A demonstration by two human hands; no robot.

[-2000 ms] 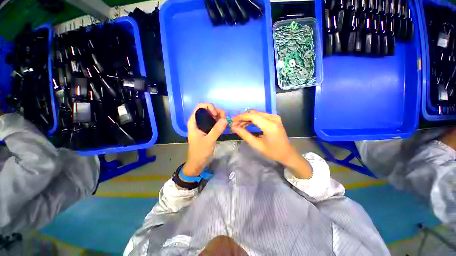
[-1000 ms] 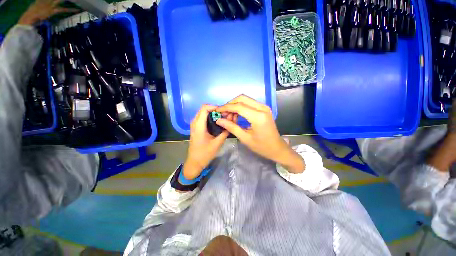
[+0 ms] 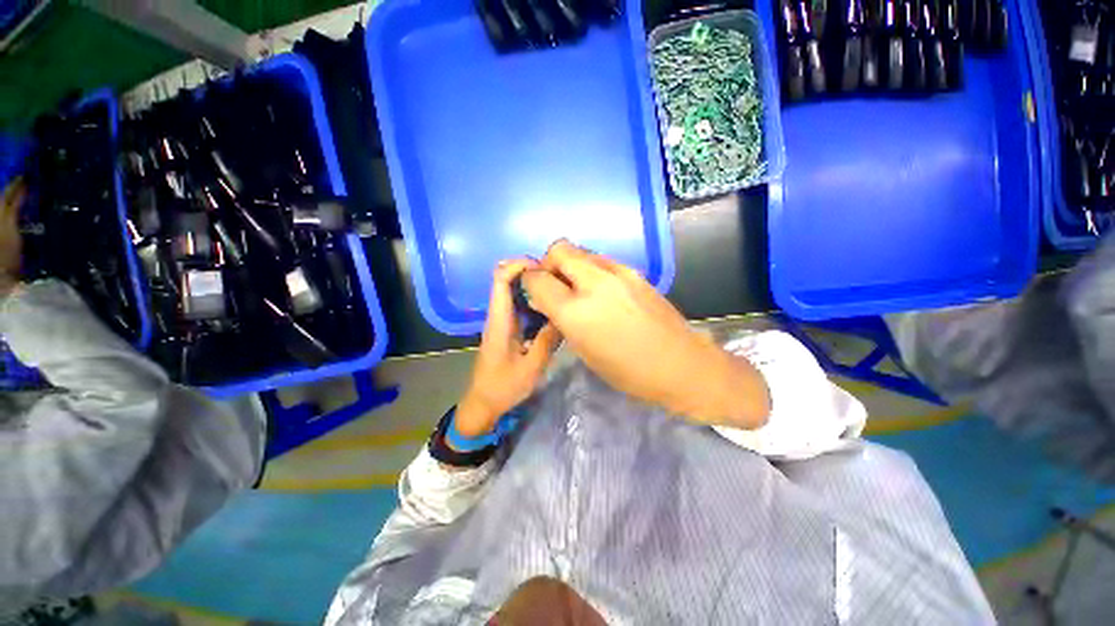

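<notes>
My left hand (image 3: 499,355), with a blue band and a dark band at its wrist, holds a small black housing (image 3: 531,320) over the near edge of the centre tray. The housing is mostly hidden between my fingers. My right hand (image 3: 611,324) lies over the top of the housing, its fingertips bent onto it. I cannot tell whether its fingers grip a part there. No green piece shows at the housing.
The blue centre tray (image 3: 662,245) has black units at its top. A clear parts box (image 3: 713,110) of green pieces stands beside it. The right tray (image 3: 905,298) holds rows of black units. Left trays hold jumbled black parts. Sleeved people sit at both sides.
My right hand has moved over the housing and covers the green piece that showed in its opening. The view has shifted and tilted slightly. The left neighbour's arm has come down from the top left.
</notes>
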